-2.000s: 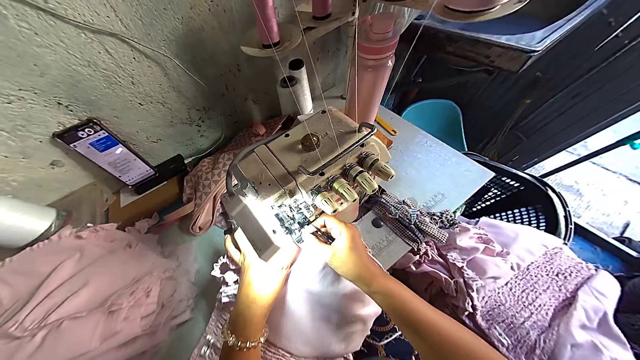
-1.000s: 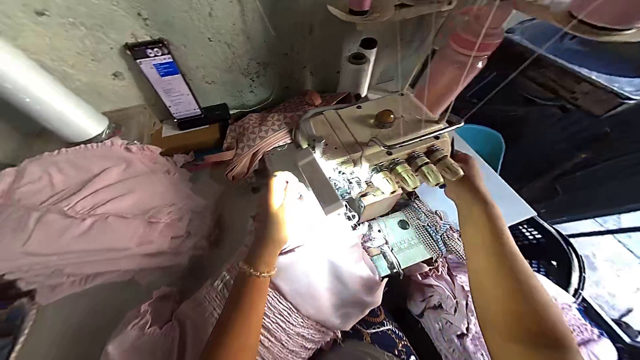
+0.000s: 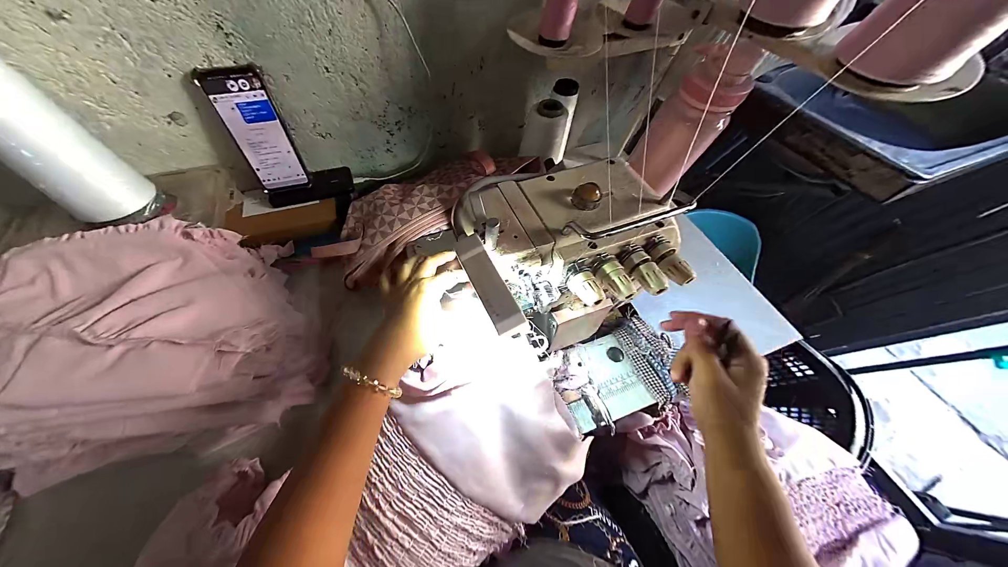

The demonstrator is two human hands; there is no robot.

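An overlock sewing machine (image 3: 551, 213) stands mid-view, threads running down to its tension dials. My left hand (image 3: 429, 311), with a beaded bracelet at the wrist, touches the pink fabric (image 3: 488, 433) left of the machine's head; strong lamp glare hides its fingertips. The smocked part of the garment (image 3: 425, 504) hangs toward my lap. Right of the machine, my right hand (image 3: 720, 354) is raised with curled fingers around a small dark tool, whose kind I cannot tell. Near it, checked fabric strips (image 3: 646, 354) lie over the front plate.
Pink garments (image 3: 142, 339) lie at the left, below a white roll (image 3: 71, 150). A phone (image 3: 256, 130) leans against the wall. A patterned bag (image 3: 402, 205) sits behind the machine. Thread cones (image 3: 913, 39) hang above. At the right are a black basket (image 3: 811, 386) and more pink fabric (image 3: 843, 496).
My right hand was at the needle area, then at the tension dials; now it is lower, right of the machine. My left hand stays by the fabric. The view has shifted.
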